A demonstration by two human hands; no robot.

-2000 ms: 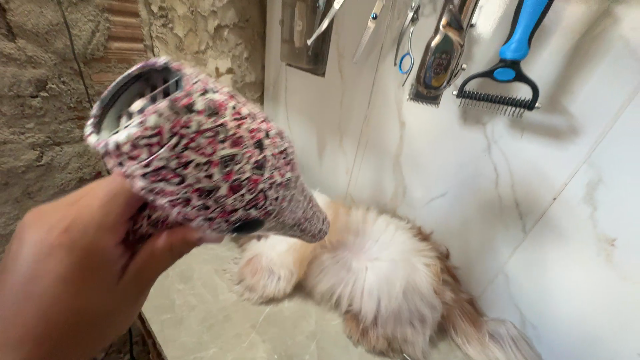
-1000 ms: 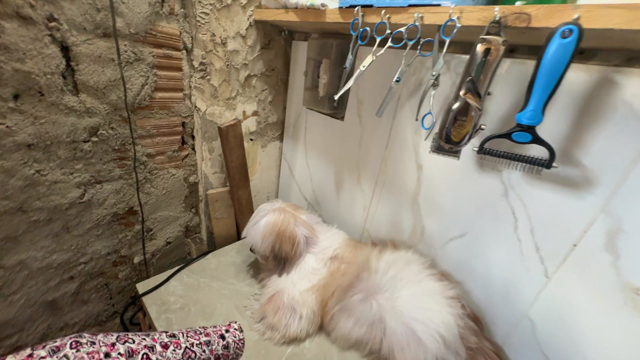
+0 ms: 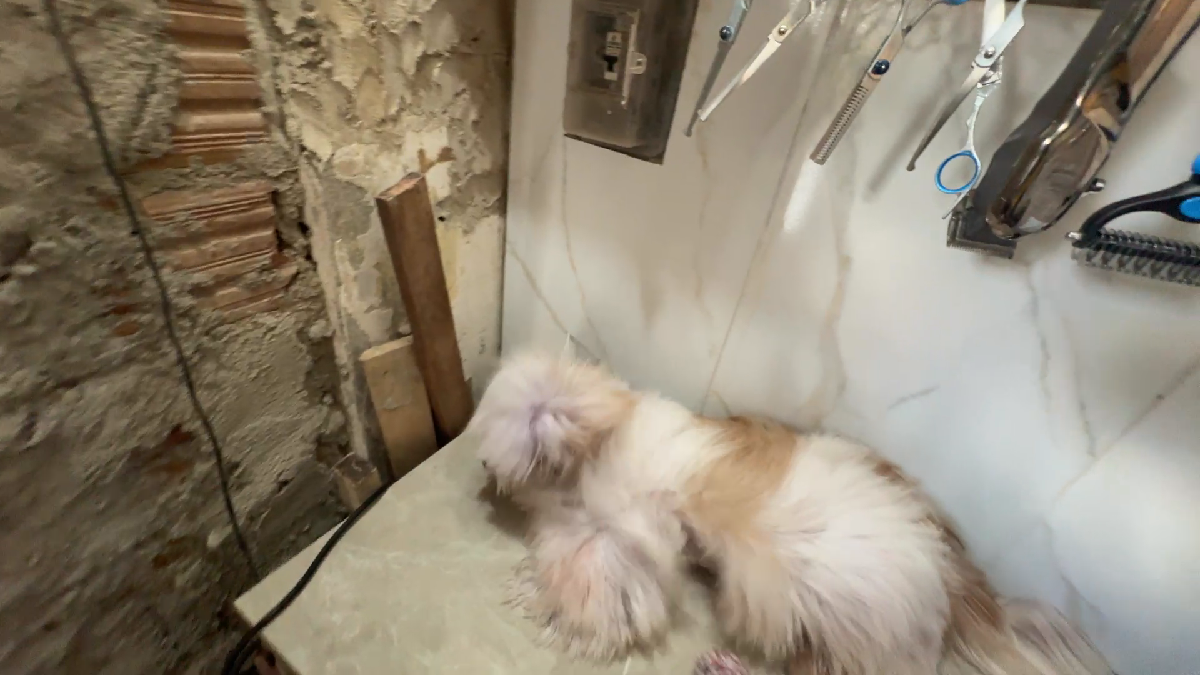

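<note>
Neither my left hand nor my right hand shows now. A long-haired white and tan dog (image 3: 750, 525) lies on the stone-topped table (image 3: 403, 572), its back along the marbled wall and its head toward the wooden pieces at the left. At the bottom edge, close to the dog's belly, a small bit of a pink, black and white patterned thing (image 3: 720, 664) shows; it matches the cover of the hair dryer seen earlier. Whether a hand holds it is hidden below the view.
Scissors (image 3: 757, 58), thinning shears (image 3: 848, 112), a hair clipper (image 3: 1050, 159) and a dematting rake (image 3: 1139, 246) hang on the wall. A breaker box (image 3: 626, 75) is beside them. A black cable (image 3: 309, 572) crosses the table's left edge; wooden boards (image 3: 427, 300) lean in the corner.
The hand gripping the patterned dryer two seconds ago is out of view. One second ago the patterned cover lay at the lower left; now only a tip shows at bottom centre.
</note>
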